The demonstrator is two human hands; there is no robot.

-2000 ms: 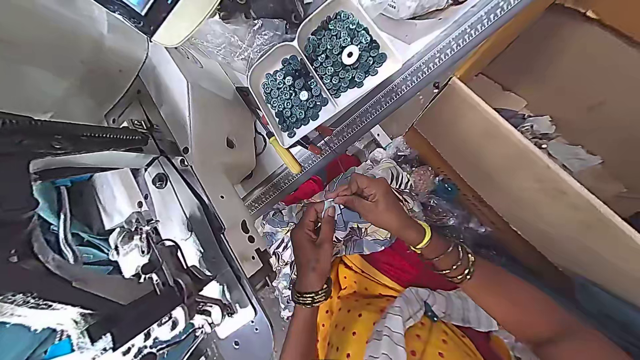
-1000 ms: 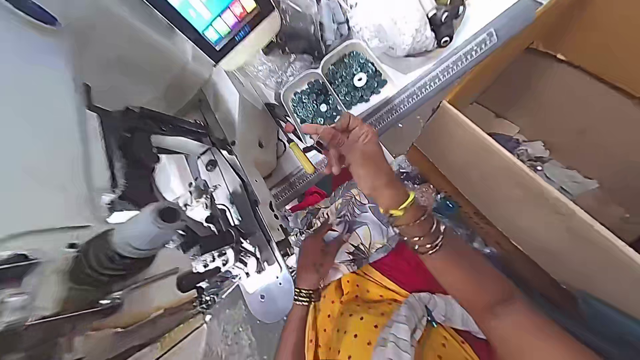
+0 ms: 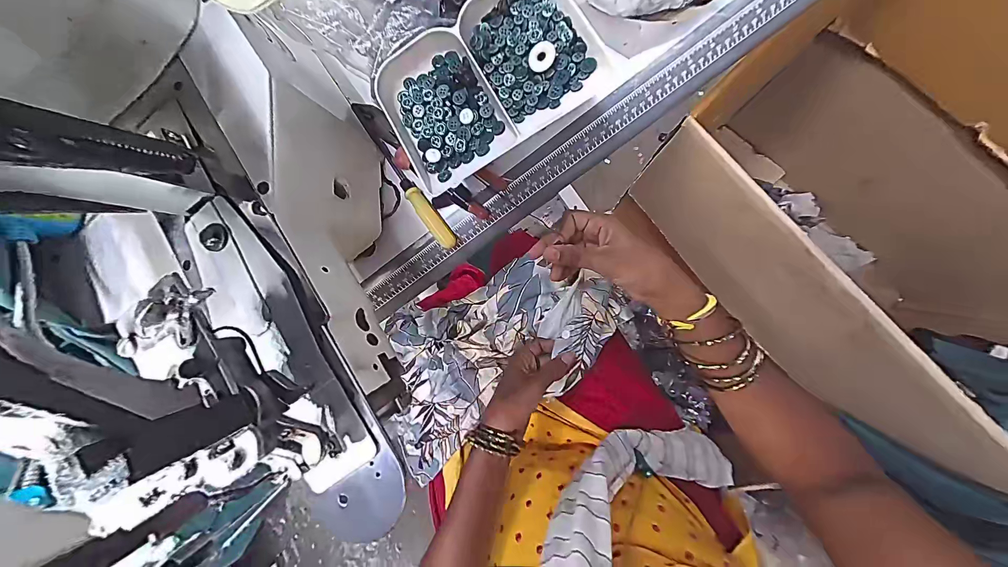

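Leaf-print fabric in white, grey and blue lies over my lap below the table edge. My left hand has its thumb and fingers closed on this fabric. Above it and to the right, my right hand is at the fabric's upper edge with thumb and fingertips drawn together; whether it pinches cloth, thread or something small cannot be told. Two joined white trays of dark green buttons stand on the table beyond my hands. A yellow-handled tool lies beside the trays.
A sewing machine with metal parts takes up the left side. A metal ruler runs along the table edge. At the right stands an open cardboard box with paper scraps inside. Red cloth lies beside the ruler.
My right hand has come back from near the button trays to the fabric. My left hand stays low at the cloth; two seconds ago both hands were close together over it. The view has shifted.
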